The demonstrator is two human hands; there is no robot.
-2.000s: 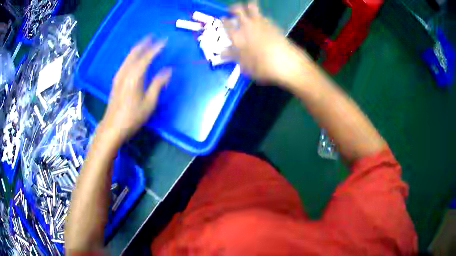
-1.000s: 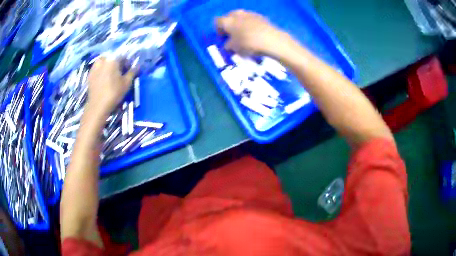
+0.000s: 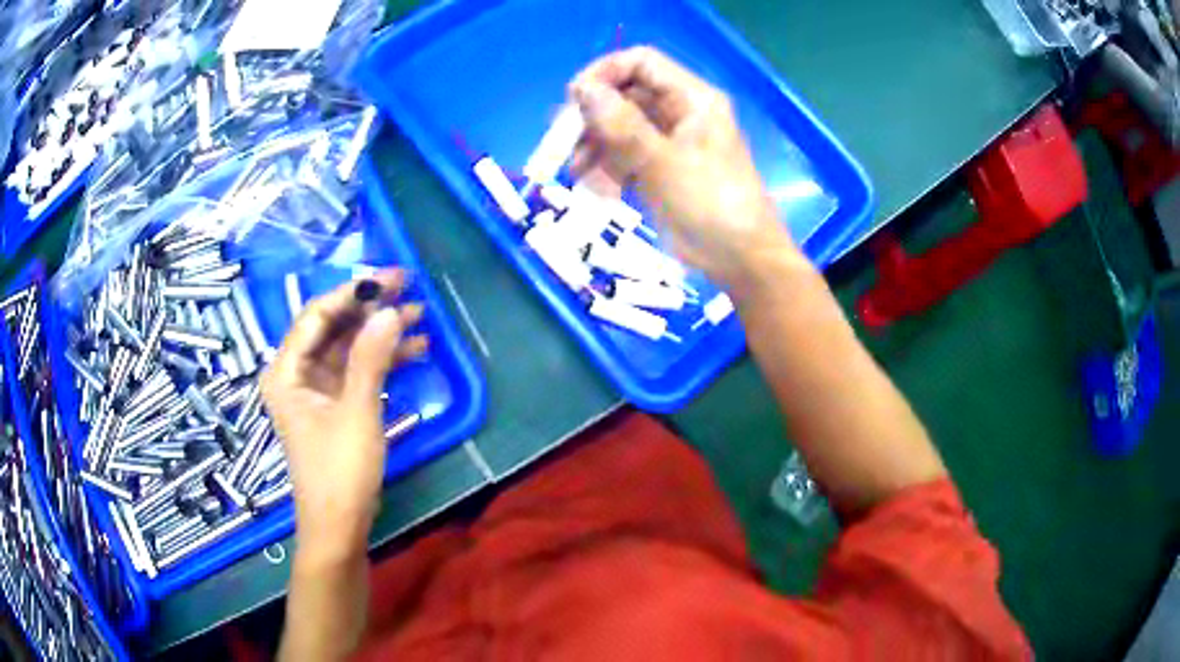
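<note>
My left hand (image 3: 339, 375) is over the right part of the middle blue tray (image 3: 469, 388). It holds a metal tube (image 3: 369, 292) between thumb and fingers, its dark round end showing. Silver metal tubes (image 3: 175, 349) lie heaped in that tray. My right hand (image 3: 679, 162) is over the right blue tray (image 3: 828, 168), its fingers curled around one white tube (image 3: 557, 145); the fingers are slightly blurred. Below the hand, a loose pile of white tubes (image 3: 602, 259) lies near the tray's lower left side.
A clear plastic bag (image 3: 278, 168) covers the middle tray's far side. Narrow trays of tubes (image 3: 39, 517) are at the left, and a tray of small white parts (image 3: 78, 117) at the far left. A clear box (image 3: 1055, 26) is at the far right bench edge; a red stool (image 3: 1022, 188) stands beyond the edge.
My left hand has come up from the tube heap with a metal tube. My right hand has lifted a white tube from the pile. The view has shifted a little.
</note>
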